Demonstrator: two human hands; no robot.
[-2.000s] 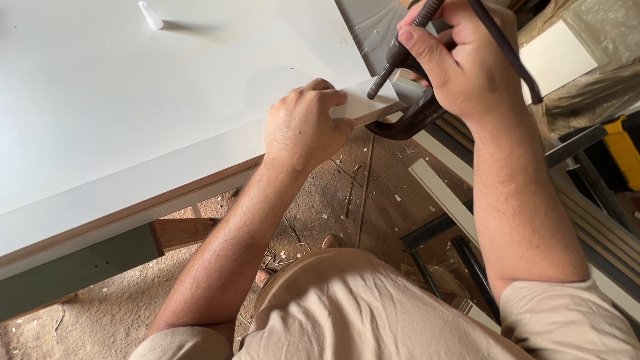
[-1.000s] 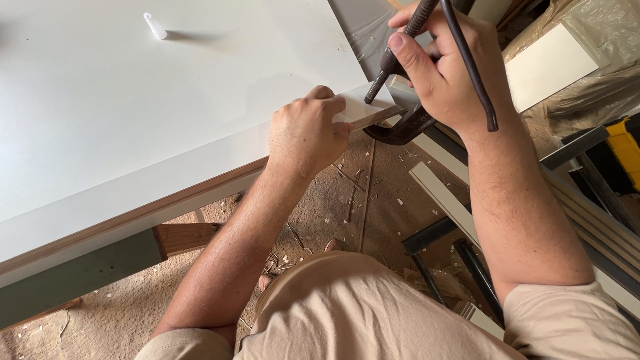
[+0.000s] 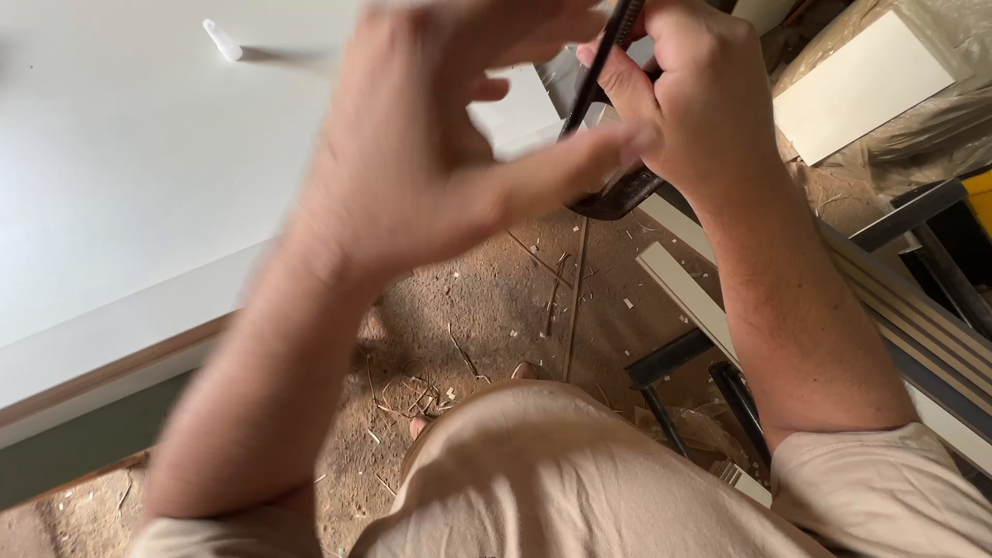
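Note:
A dark metal C-clamp [image 3: 620, 194] with a threaded screw is at the corner of a white panel [image 3: 139, 163]. My right hand [image 3: 690, 85] grips the clamp near its screw and frame. Blurred, my left hand [image 3: 434, 147] is raised above the panel's edge with thumb and fingers spread around empty space; its thumb overlaps the clamp in view, and whether they touch I cannot tell. The screw's lower end is partly hidden behind that thumb. A small white plastic nozzle or cap [image 3: 222, 40] lies on the panel.
Long pale strips [image 3: 690, 298] and stacked boards [image 3: 922, 310] lean at the right beside a black metal stand [image 3: 674, 356]. A cream board [image 3: 864, 85] rests on plastic-wrapped material at the upper right. Shavings and thin offcuts litter the floor [image 3: 465, 325]. A green support [image 3: 93, 434] runs under the panel.
My left hand has let go of the panel's edge and risen toward the clamp, its fingers now spread. My right hand remains on the clamp.

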